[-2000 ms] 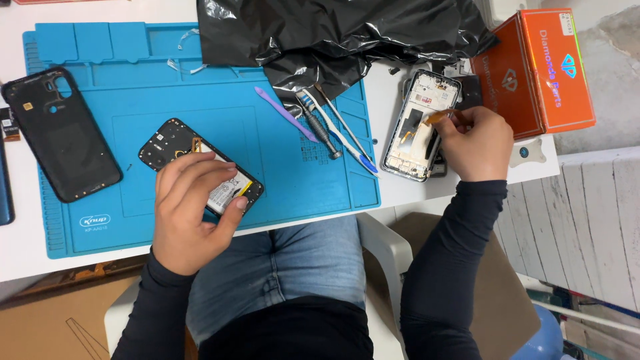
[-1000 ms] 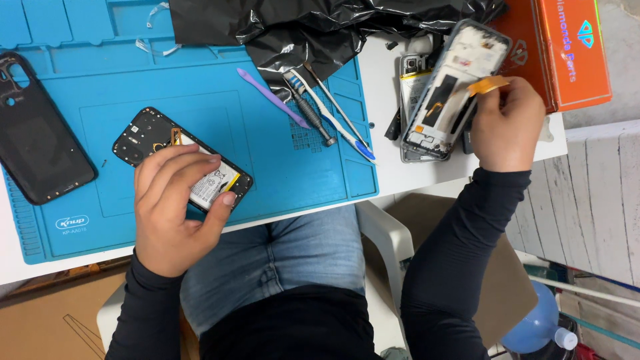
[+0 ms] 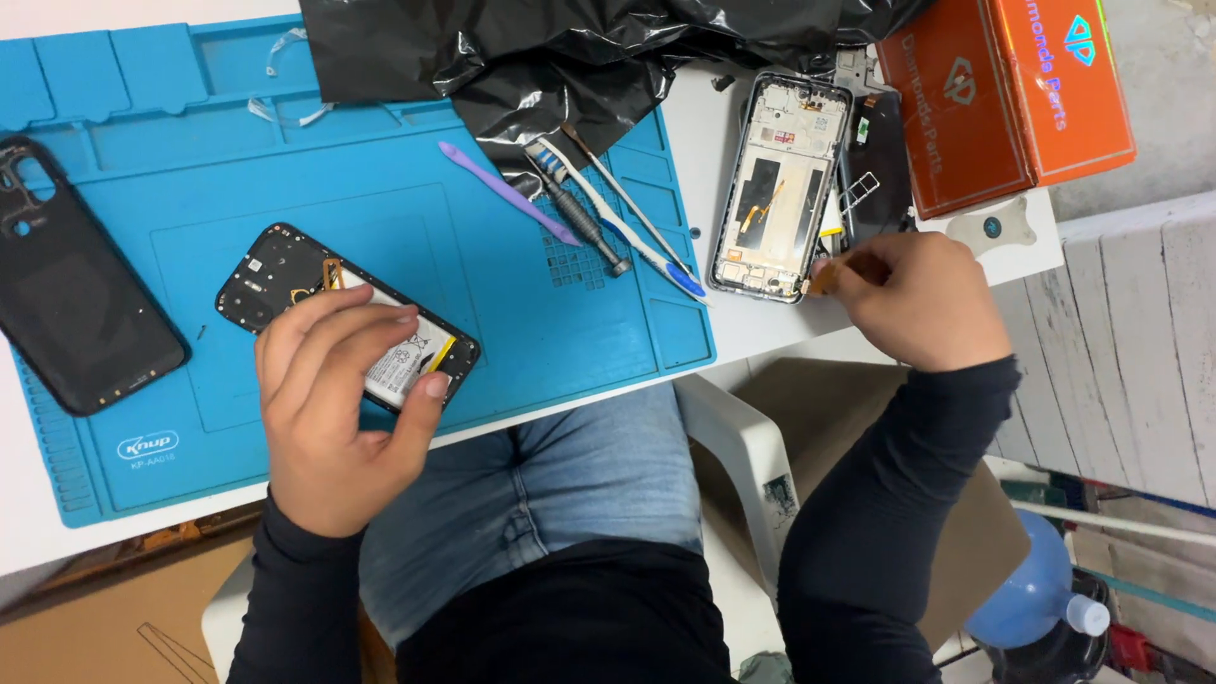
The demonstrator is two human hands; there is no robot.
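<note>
My left hand [image 3: 342, 408] lies over an opened smartphone [image 3: 256, 285] on the blue silicone repair mat [image 3: 313, 199], its fingers around the phone's battery [image 3: 399, 366]. My right hand [image 3: 917, 294] pinches a small orange flex cable [image 3: 825, 277] at the lower right corner of a bare phone frame [image 3: 787, 190], which rests on the white table. On the mat's left lies a black phone back cover [image 3: 85, 275]. Between the two phones are a purple plastic pry tool [image 3: 508, 193], a screwdriver [image 3: 581, 217], a blue-and-white toothbrush [image 3: 622, 228] and a thin pointed tool [image 3: 636, 204].
A black plastic bag [image 3: 570, 47] covers the mat's back edge. An orange box [image 3: 978, 114] stands at the back right. Beside the frame lie a SIM tray [image 3: 860, 193], dark phone parts [image 3: 883, 142] and a metal plate [image 3: 991, 228]. Clear plastic strips [image 3: 285, 114] sit in the mat's upper compartments.
The phone frame, tilted up by my right hand one second ago, now lies lower on the table. My right hand has moved down to its bottom corner. My left hand stays on the opened phone.
</note>
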